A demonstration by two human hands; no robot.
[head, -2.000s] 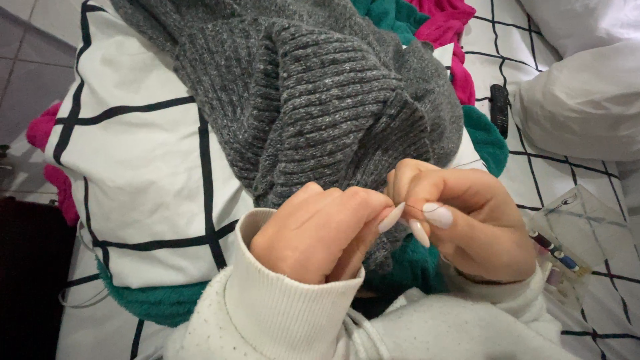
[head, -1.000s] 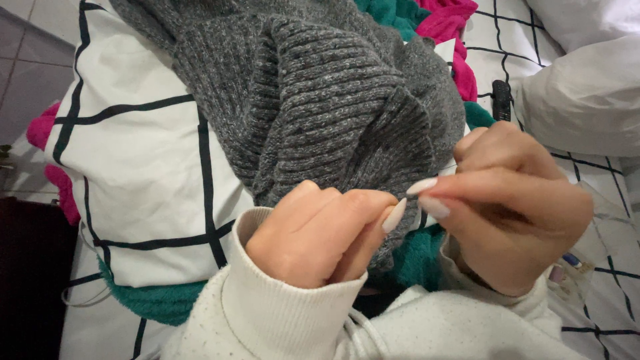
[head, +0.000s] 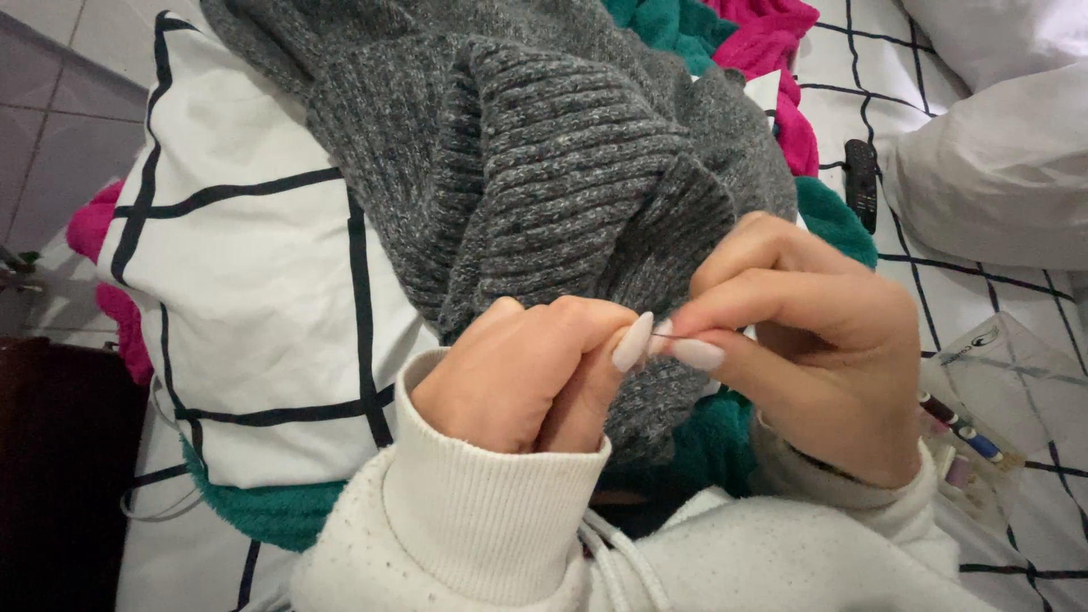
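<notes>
My left hand (head: 535, 370) is closed, its thumb and index finger pinched together beside my other fingertips; what they pinch is hidden. My right hand (head: 807, 340) pinches a thin dark thread (head: 670, 336) between thumb and index finger, and the strand spans the small gap between both hands. Whether a needle is there is too small to tell. Behind the hands lies a dark grey ribbed knit garment (head: 561, 161), bunched up on a white pillow with black lines (head: 263, 306).
Teal fleece fabric (head: 255, 506) and magenta fabric (head: 769, 51) lie under and around the pillow. To the right are a black remote control (head: 860, 183), white pillows (head: 1003, 161) and a clear plastic bag (head: 1003, 357) with thread spools (head: 977, 442), all on a checked bedsheet.
My right hand moved up and right from its place two seconds ago, then slightly down by now. The left hand has stayed nearly in place, and the knit garment lies as before.
</notes>
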